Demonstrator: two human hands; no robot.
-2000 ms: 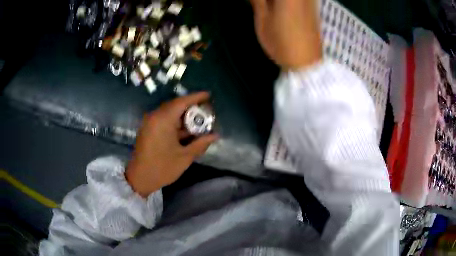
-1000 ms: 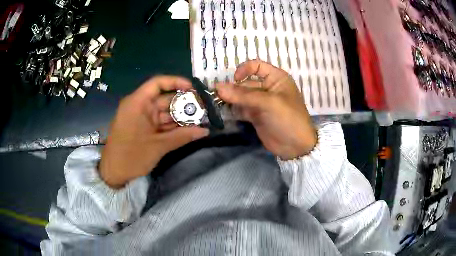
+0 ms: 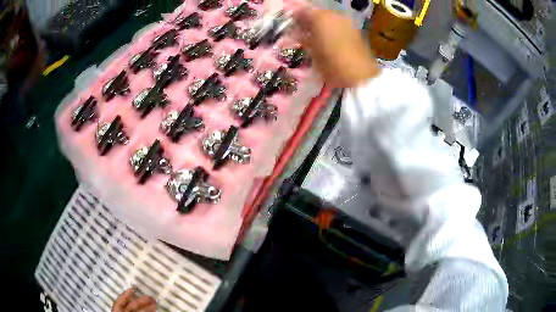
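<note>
A pink foam tray (image 3: 110, 177) holds spaced silver-and-black metal units (image 3: 194, 187) in rows. My right hand (image 3: 338, 49) is blurred over the tray's far right corner. A blurred silvery thing (image 3: 274, 27) shows beside its fingers; I cannot tell whether the hand grips it. My left hand (image 3: 134, 301) is cut off by the bottom edge, with only some fingers showing over the white parts tray; whether it holds anything is hidden. The white parts tray (image 3: 122, 244) carries rows of slender strip parts and lies partly under the pink tray.
A silver-white fixture (image 3: 332, 177) stands right of the pink tray, partly behind my right sleeve. An orange cable (image 3: 325, 220) is at its near side. A brown-orange roll (image 3: 393, 27) stands at the back right. Yellow-lined floor shows at the far left.
The view has swung right to the pink tray. My hands have moved apart: the right is out over the pink tray, the left at the bottom edge. The round unit and black bar have left my left hand's visible part.
</note>
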